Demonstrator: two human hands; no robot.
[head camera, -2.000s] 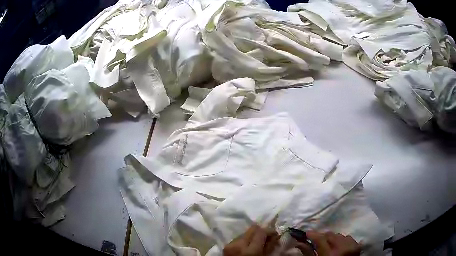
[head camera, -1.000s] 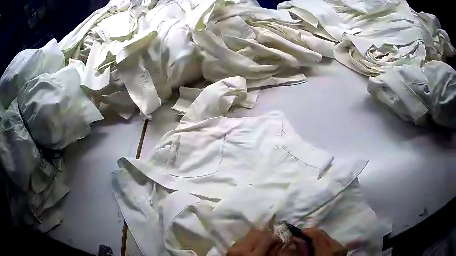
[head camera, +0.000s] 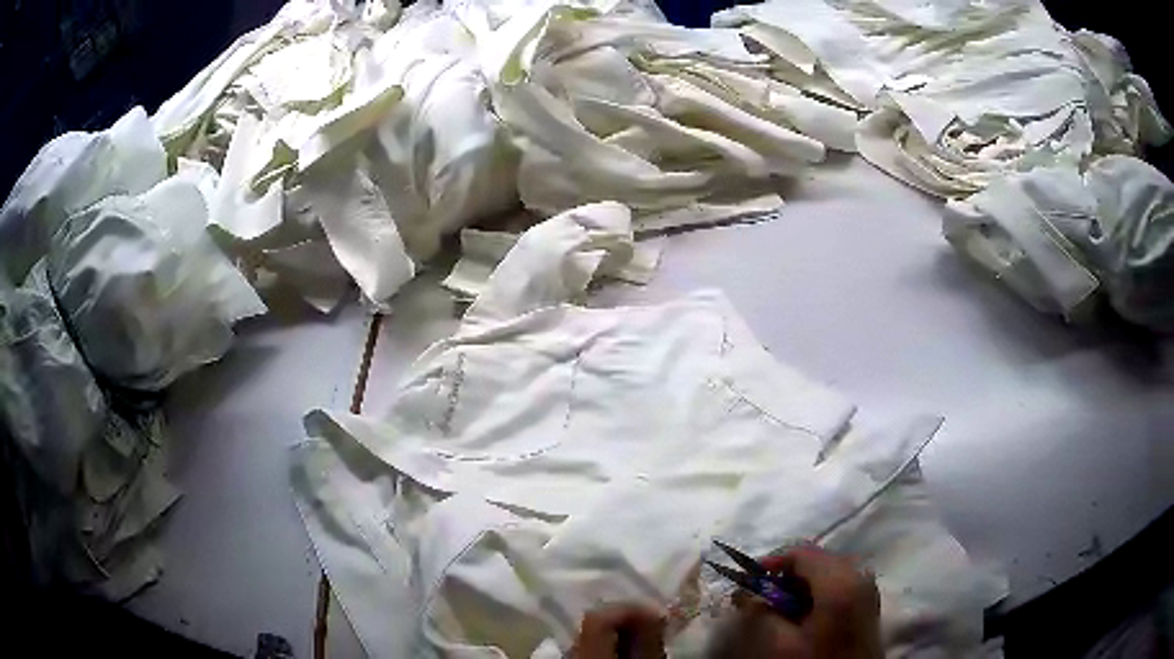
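Observation:
An off-white garment (head camera: 644, 418) lies spread in front of me, with curved seam lines across its upper part. My right hand (head camera: 830, 605) holds dark thread snips (head camera: 762, 582) over its lower part; the two pointed blades are apart and point left. My left hand (head camera: 621, 631) is at the bottom edge, partly cut off, with its fingers bent at a gathered part of the cloth. The cloth between my hands is blurred, and I cannot make out any thread.
Heaped off-white garments (head camera: 618, 116) lie along the back of the white table (head camera: 888, 270), with another heap (head camera: 978, 90) at back right. Bundled pale cloth (head camera: 142, 283) is at the left edge. A thin brown line (head camera: 367, 364) crosses the table's left side.
My right hand has lifted a little and turned, so the snips' open blades now show. My left hand has moved slightly left and down, apart from my right hand.

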